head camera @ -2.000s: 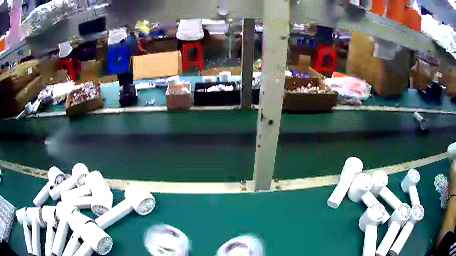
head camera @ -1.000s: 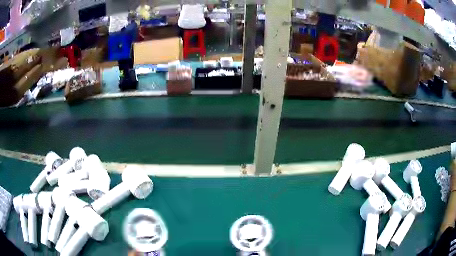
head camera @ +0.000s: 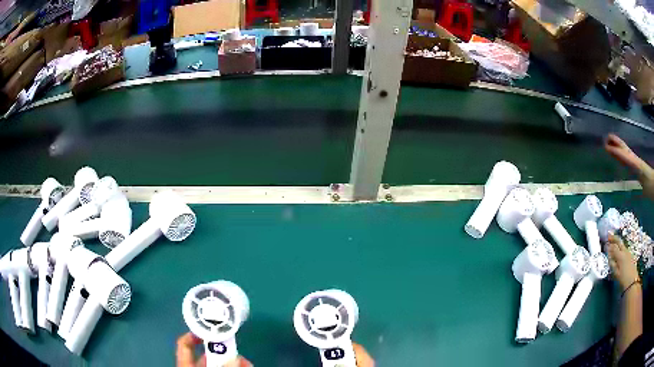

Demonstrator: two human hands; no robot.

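Two white handheld fans stand upright near the bottom centre, round open ends with hub and spokes facing me. My left hand (head camera: 188, 351) holds the left fan (head camera: 215, 311) by its handle; a dark display with light marks shows below the head. My right hand (head camera: 363, 355) holds the right fan (head camera: 326, 320) the same way, its display also showing. Both hands are cut off by the bottom edge, with only some fingers visible. The lower handles are out of the picture.
A group of white fans (head camera: 172, 215) lies left and another (head camera: 534, 259) right on the green bench (head camera: 287, 244). A metal post (head camera: 378, 107) rises from the pale rail. Behind runs the conveyor (head camera: 237, 129). A coworker's hands (head camera: 622, 261) are at the right, near small white parts (head camera: 637, 240).
The two blurred fans have risen into clearer view, with my fingers now visible at both handles. The view has tilted downward. The coworker's hands have appeared at the right.
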